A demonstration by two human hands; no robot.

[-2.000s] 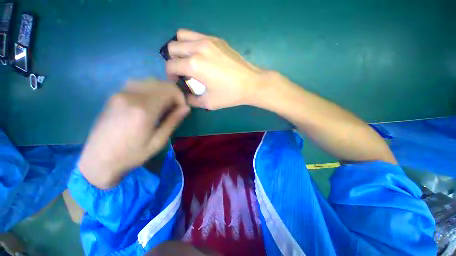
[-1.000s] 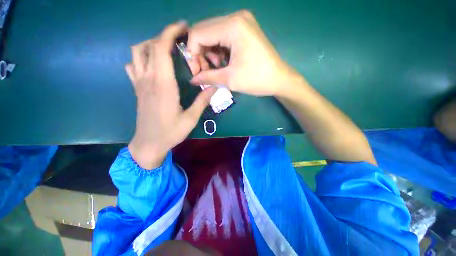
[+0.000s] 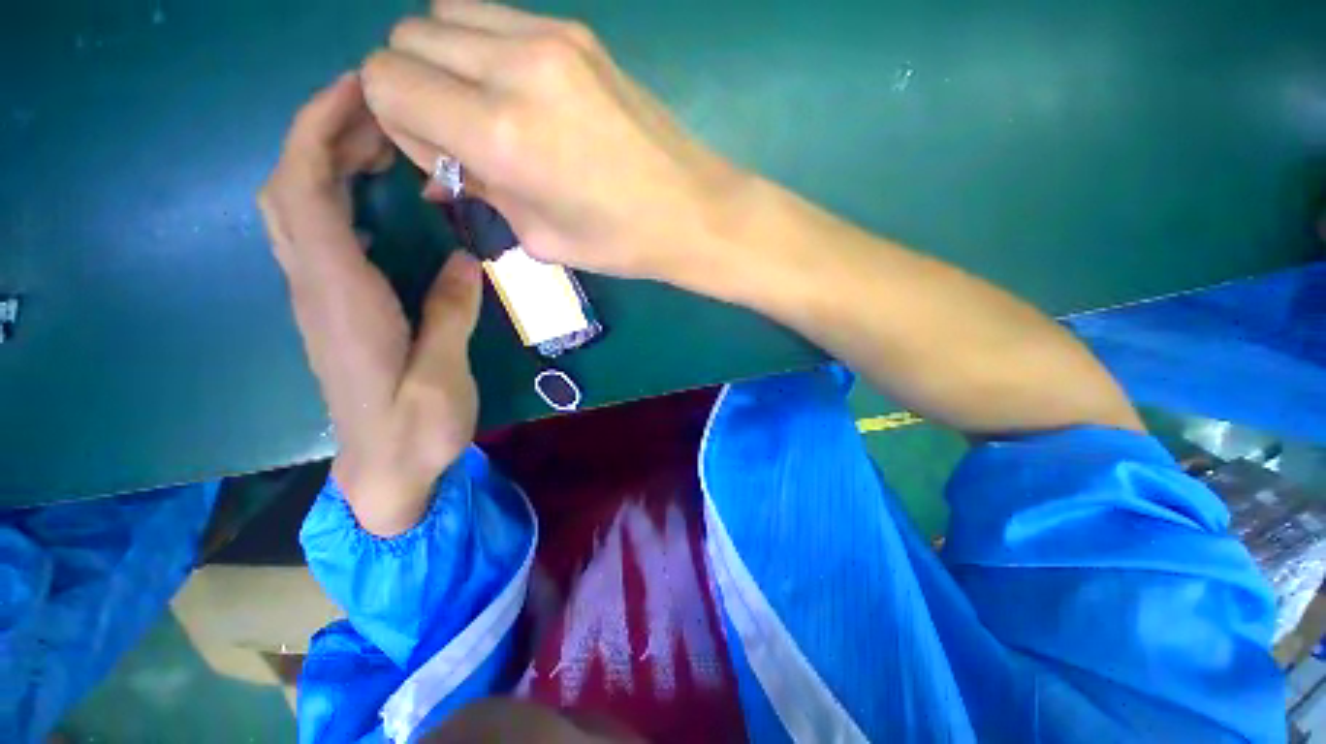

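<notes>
A phone assembly (image 3: 538,298) lies on the green bench top, its near section a white rectangle with a yellow-orange left edge and dark frame. Its upper part is dark and partly hidden under my right hand. A pale oval ring (image 3: 557,388) with a dark centre is at its near end, by the bench edge. My right hand (image 3: 538,138) is over the phone's far part, fingers curled; a small silvery piece (image 3: 449,176) shows below its fingers. My left hand (image 3: 371,291) is at the phone's left, thumb beside its edge, fingertips meeting my right fingers. What the fingertips pinch is hidden.
The green bench's front edge (image 3: 204,477) runs just below the phone. A small pale part (image 3: 7,317) is at the far left rim. Blue fabric (image 3: 1207,364) shows at the right and lower left. A cardboard box (image 3: 255,611) and bagged parts (image 3: 1265,523) are below the bench.
Both hands have moved left and towards the far side. More of the white section is uncovered. The waiting handsets at the left have gone out of view.
</notes>
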